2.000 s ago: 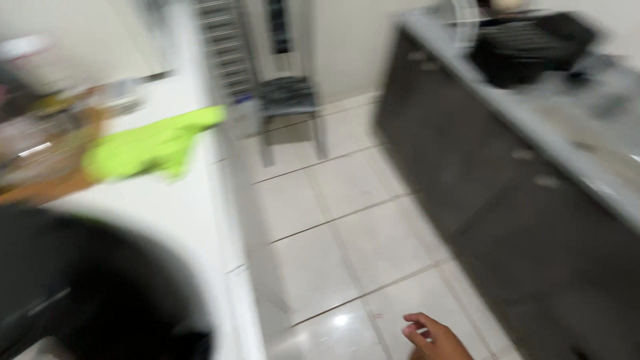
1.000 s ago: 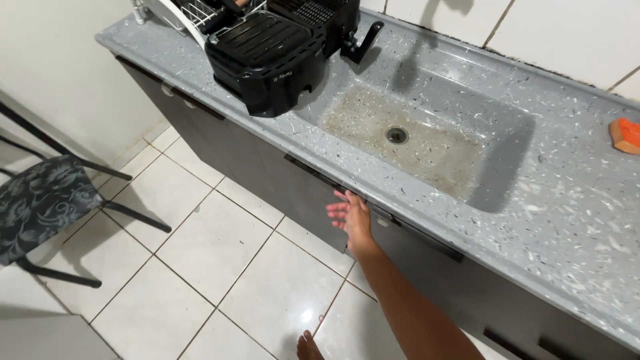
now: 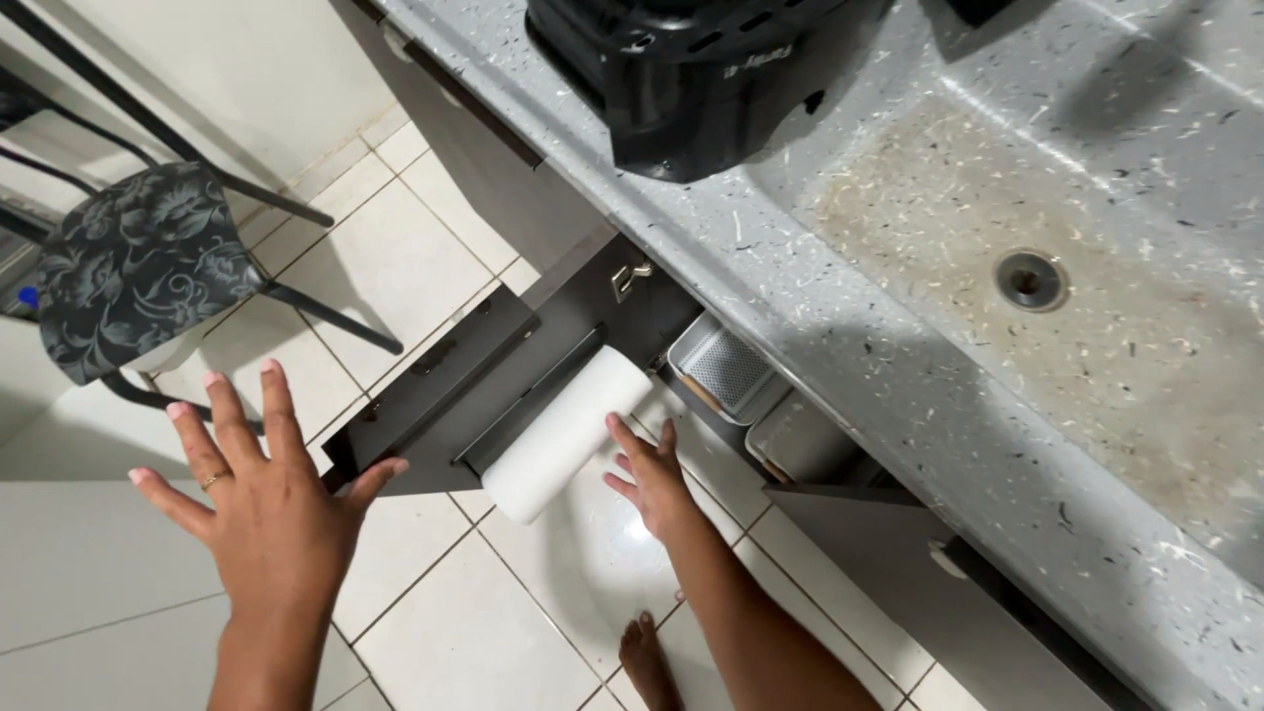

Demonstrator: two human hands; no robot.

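Note:
A white paper towel roll (image 3: 568, 434) hangs on a dark holder fixed to the inside of an open cabinet door (image 3: 434, 395). My right hand (image 3: 652, 474) is beside the roll, fingers spread, its index fingertip at or very near the paper; whether it touches I cannot tell. At the left my left hand (image 3: 272, 494) is spread wide with its back up, a ring on one finger, holding nothing; its thumb overlaps the door's lower end in view. Inside the cabinet stand a perforated light basket (image 3: 726, 360) and a second grey bin (image 3: 800, 434).
Above the cabinet runs a speckled grey countertop (image 3: 691, 222) with a sink and its drain (image 3: 1030, 280). A black appliance part (image 3: 691, 99) stands at the counter's edge. A chair with a floral seat (image 3: 148, 262) is at the left. My bare foot (image 3: 647, 657) is on the tiled floor.
The cabinet door under the sink, closed one second ago, is now open, showing the paper roll and baskets. My left hand has come into view. The view has moved closer to the counter.

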